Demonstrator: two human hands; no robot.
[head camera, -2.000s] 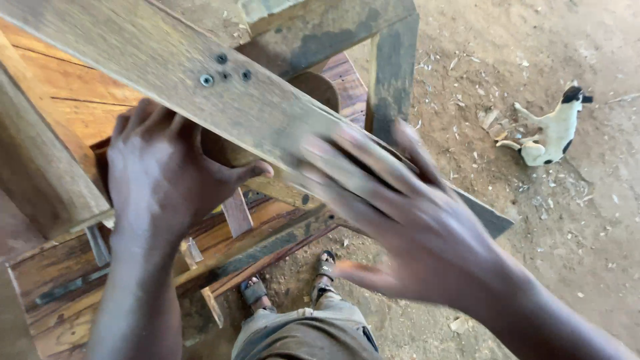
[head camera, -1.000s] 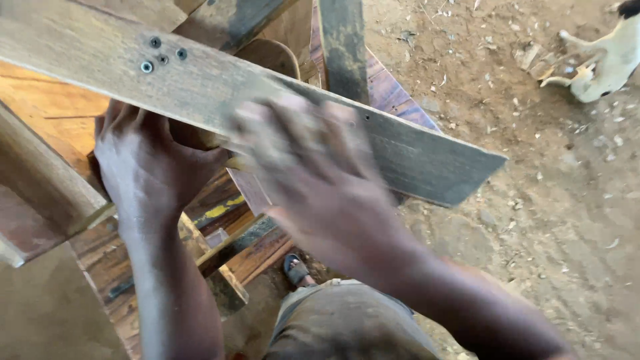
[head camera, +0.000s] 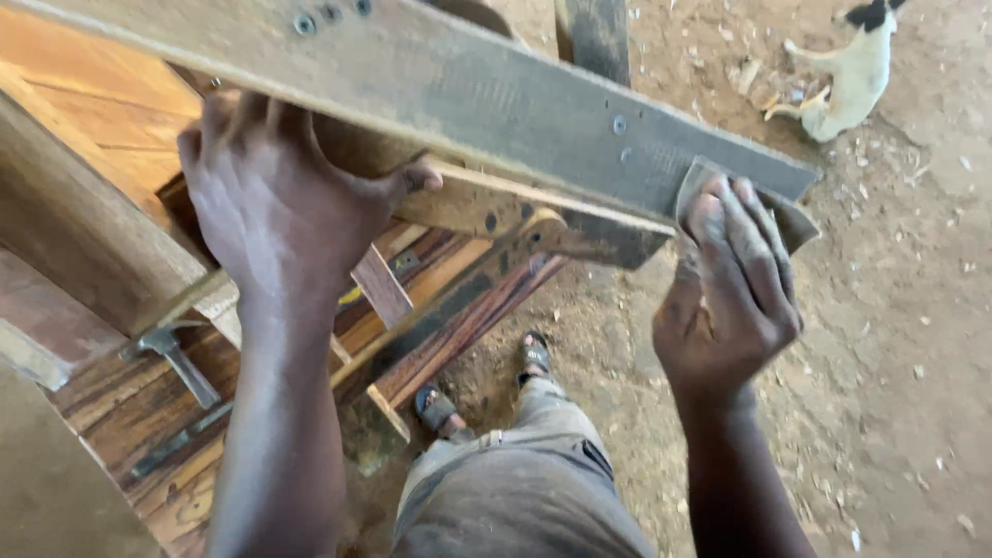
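A long wooden board with dark screw heads and a grey, dusty face slants across the upper view. My left hand grips wood at the board's lower edge, its thumb on a shorter wooden piece beneath. Near the board's right end, my right hand holds a bent sheet of sandpaper, its fingertips pressing part of it against the board's face. The hidden side of my left hand's grip cannot be seen.
A claw hammer and a metal bar lie on a striped wooden surface at lower left. A thick wooden beam stands at far left. A white and black dog lies on the dirt floor at upper right.
My right hand has moved right along the board, from its middle to near its right end. My left hand still holds at the board's lower edge. The view has shifted.
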